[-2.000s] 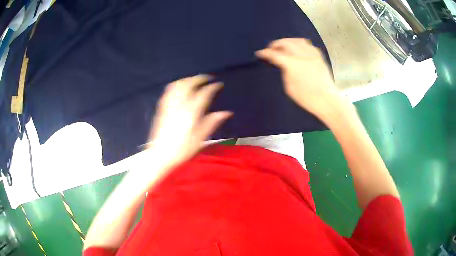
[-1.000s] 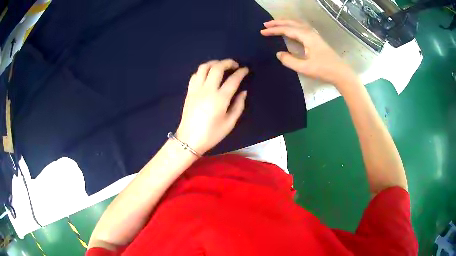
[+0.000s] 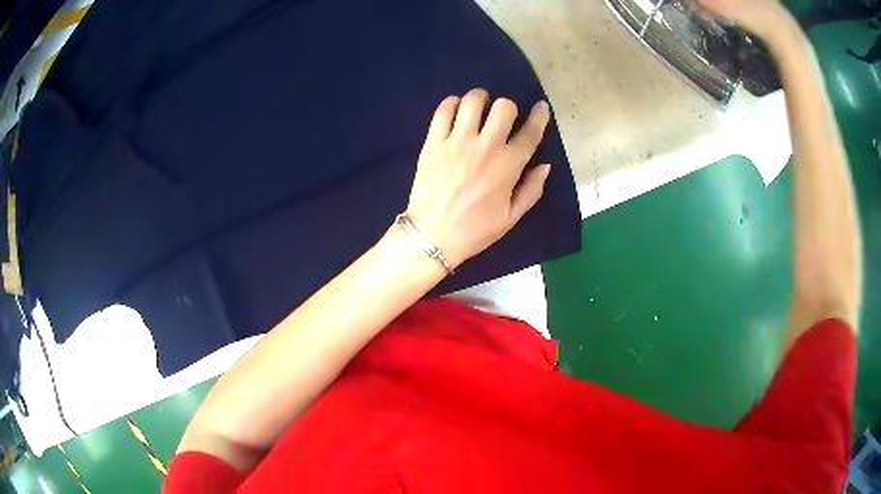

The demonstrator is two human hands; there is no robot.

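A large dark navy garment piece [image 3: 290,135] covers most of the table, with a curved cut-out at its lower left. My left hand [image 3: 478,174] lies palm down on the cloth near its right end, fingers spread, holding nothing. My right hand [image 3: 749,12] is at the top right, cut off by the picture's top edge, over the silver iron rest [image 3: 676,43]. Its fingers are hidden, so I cannot tell whether it grips anything.
The beige pressing board [image 3: 609,106] lies right of the cloth. White table cover [image 3: 106,352] shows through the cut-out. The tan L-square [image 3: 13,241] is at the far left edge. Green floor [image 3: 657,309] lies in front and right.
My right hand has left the cloth's right end and reached to the upper right. My left hand has slid right along the cloth. The cloth has shifted left in view.
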